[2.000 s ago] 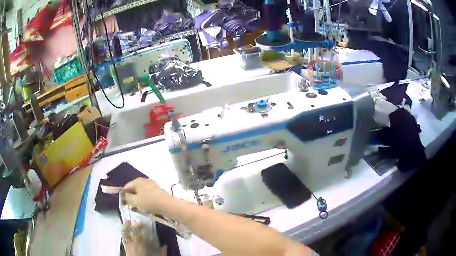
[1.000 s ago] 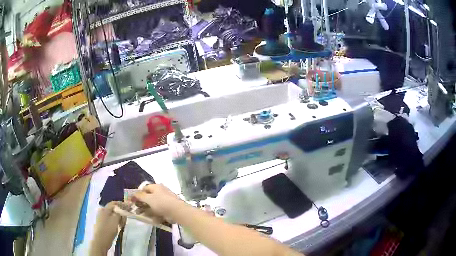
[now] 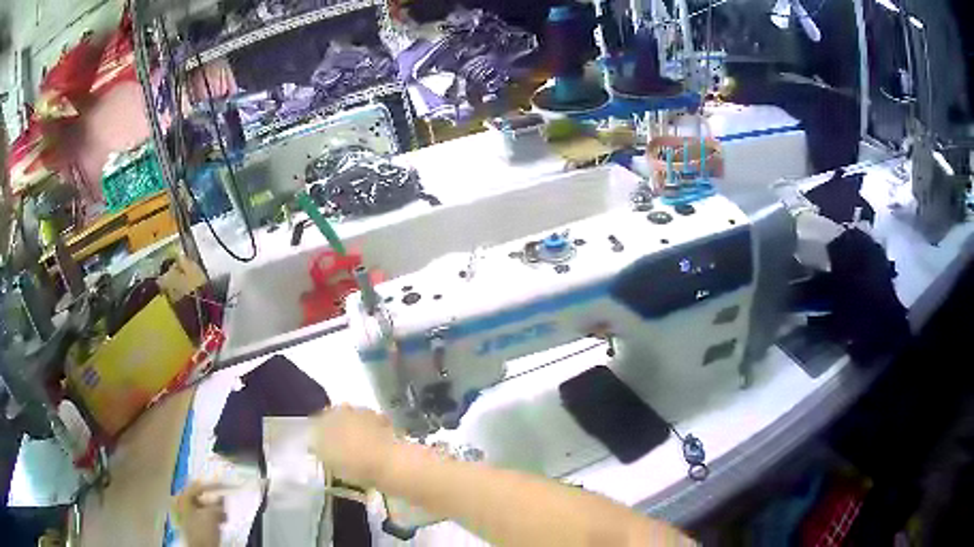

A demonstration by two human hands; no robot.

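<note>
Dark cut fabric pieces [image 3: 269, 397] lie on the white table left of the sewing machine [image 3: 555, 321]. A pale strip [image 3: 293, 483] lies upright in the view over more dark cloth [image 3: 350, 521]. My right hand [image 3: 358, 447] is at the strip's upper right edge, blurred; its fingertips are washed out, so its grip cannot be told. My left hand [image 3: 203, 511] is low at the left, left of the strip, with fingers bent. A thin pale line runs from it towards the strip; whether it holds this is unclear.
A black phone-like rectangle [image 3: 613, 412] with a key ring [image 3: 695, 457] lies on the machine bed. Dark cloth [image 3: 863, 294] lies right of the machine. A red holder [image 3: 329, 280] is in the trough behind. A yellow box [image 3: 134, 361] stands at the left.
My left hand has moved left and down, away from my right hand. The narrow pale piece between the hands no longer shows there, and the wide pale strip is more exposed.
</note>
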